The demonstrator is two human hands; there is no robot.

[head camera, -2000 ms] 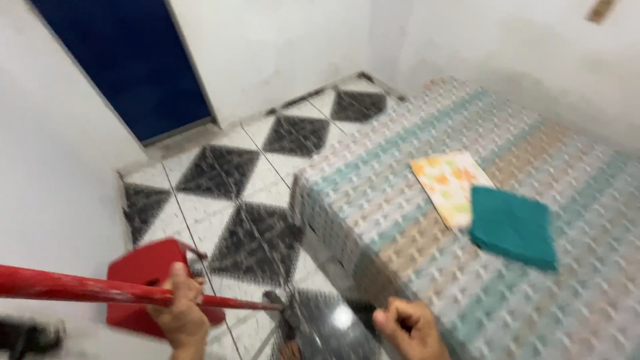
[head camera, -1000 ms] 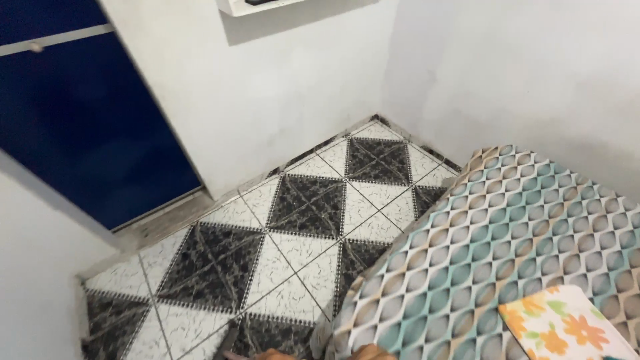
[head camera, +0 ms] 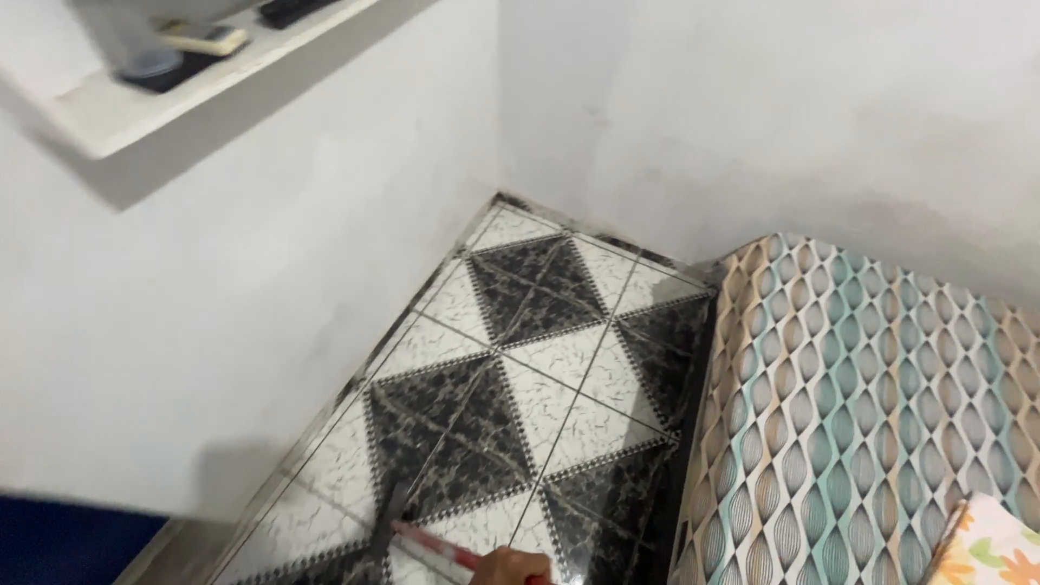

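At the bottom centre, what looks like my right hand (head camera: 512,566) is closed around a red pole (head camera: 443,548), with only the knuckles in view. The pole slants up and left from the hand to a narrow dark head (head camera: 390,510), blurred, against the black and white tiled floor (head camera: 585,382). Whether the head is a broom's or a squeegee's, I cannot tell. My left hand is not in view. A cloth with orange flowers (head camera: 987,548) lies on the patterned bed cover (head camera: 861,406) at the lower right.
A white wall shelf (head camera: 97,122) juts out at the upper left, holding a clear cup (head camera: 150,61) and small items. White walls meet at the floor corner. The bed's dark side edges the tiles. Part of a blue door (head camera: 65,540) shows at the lower left.
The view has swung right toward the room corner. The red dustpan-like object and the teal cloth, seen two seconds ago, are out of view, and just one hand shows.
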